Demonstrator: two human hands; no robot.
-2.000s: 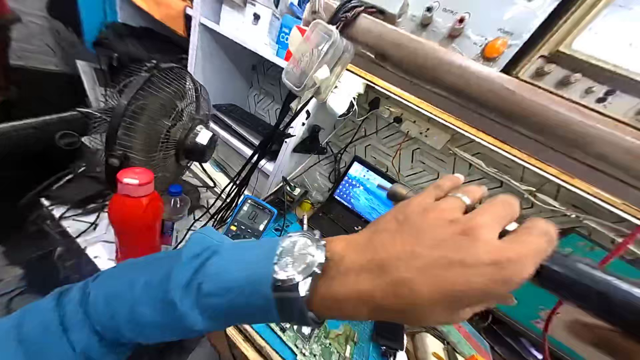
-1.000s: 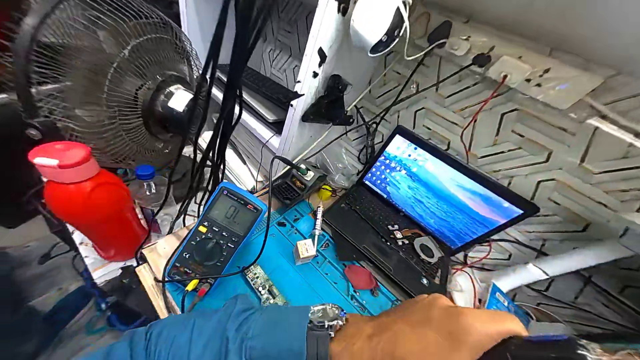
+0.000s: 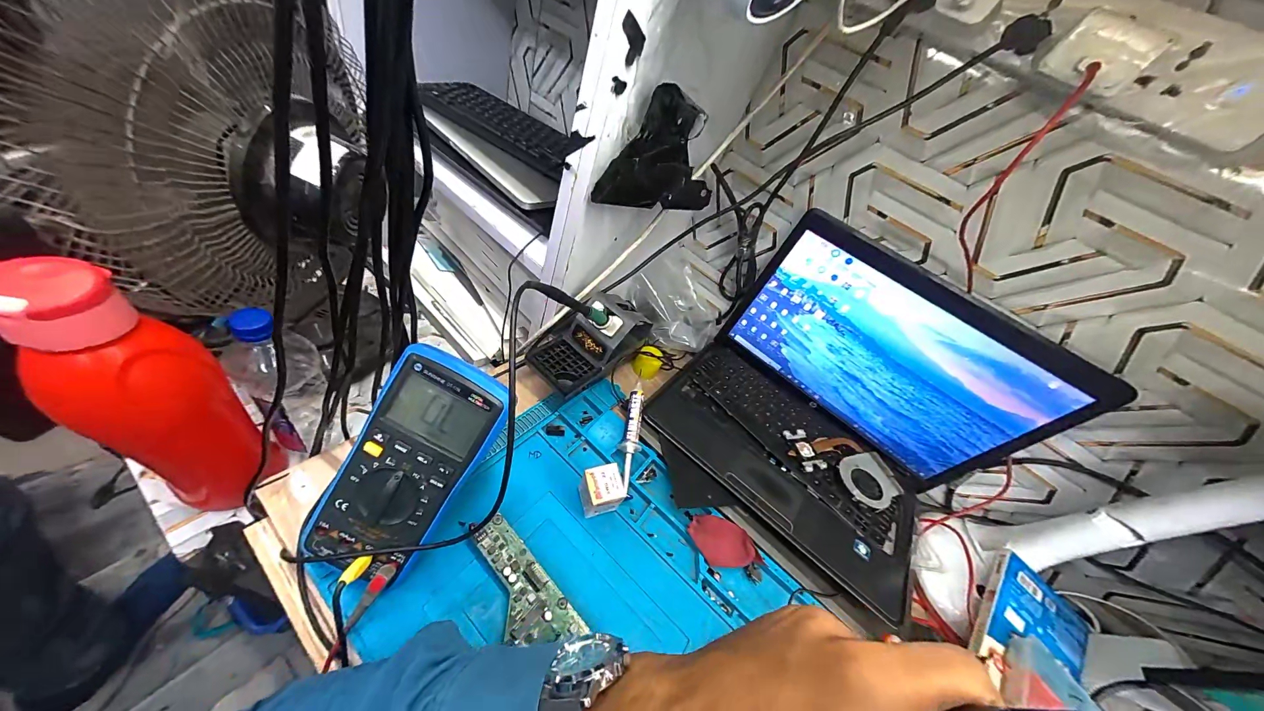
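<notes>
My left hand point(image 3: 810, 664) reaches in from the lower left, back up, with a metal watch point(image 3: 585, 667) on the wrist. Its fingertips are cut off by the bottom edge, so what it holds is hidden. It is nearest to the front edge of an open laptop point(image 3: 770, 474), on whose keyboard lies a cooling fan with a heat pipe point(image 3: 867, 481). A green circuit board point(image 3: 523, 578) lies on the blue work mat point(image 3: 632, 583), partly behind the sleeve. Beside it rests a blue digital multimeter point(image 3: 410, 449). A syringe point(image 3: 632, 425) leans at a small box point(image 3: 602, 489). My right hand is out of view.
A soldering iron stand point(image 3: 578, 355) sits at the mat's back edge. Black cables point(image 3: 380, 178) hang in front of a large fan point(image 3: 168, 138). A red bottle point(image 3: 138, 395) is at left, a red pad point(image 3: 724, 541) near the laptop, and a blue box point(image 3: 1037, 607) at right.
The view has swung down from the upper pipe to the bench. My left hand, earlier around a dark tubular bar, now shows at the bottom edge with its fingers cut off.
</notes>
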